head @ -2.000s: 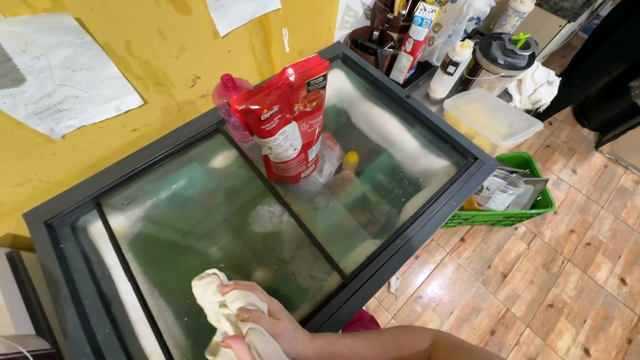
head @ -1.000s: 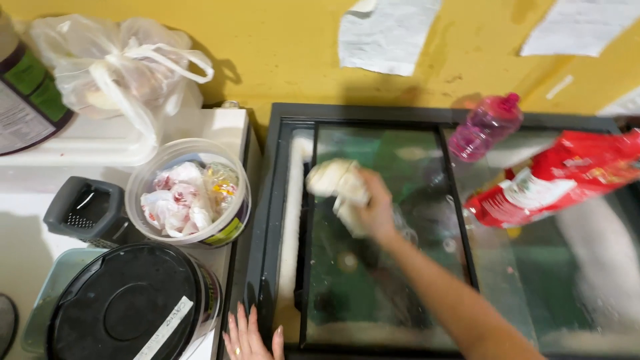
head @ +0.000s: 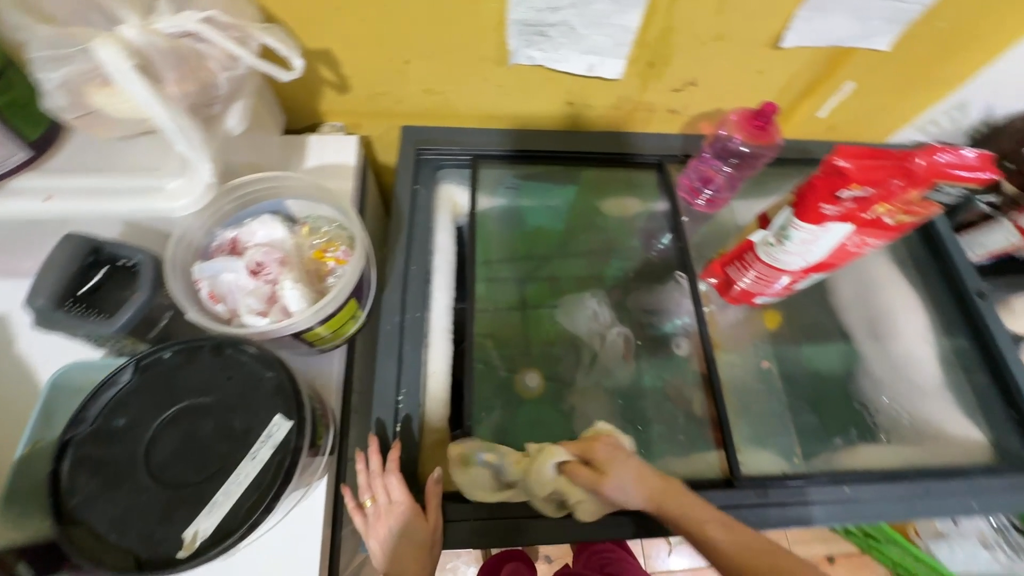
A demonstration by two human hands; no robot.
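Observation:
My right hand (head: 612, 472) grips a cream cloth (head: 528, 476), which lies bunched on the near edge of a sliding glass lid (head: 520, 320) of a chest freezer. With its fingers spread and nothing held, my left hand (head: 396, 512) rests on the freezer's dark frame (head: 388, 320) at the near left corner. Toward the back right, a pink plastic bottle (head: 728, 156) and a red packet (head: 840, 224) stand on the glass. Through the glass, frosty walls and blurred plastic bags show.
Left of the freezer, a white surface (head: 340, 160) holds a clear tub (head: 360, 240) of small bags, a grey perforated container (head: 96, 284), a black-lidded bucket (head: 180, 448) and a knotted plastic bag (head: 160, 72). Papers (head: 576, 32) hang on the yellow wall behind.
My right hand has brought the cloth from the glass lid's back left down to its near edge. My left hand stays on the frame. The view has swung left since the first frame.

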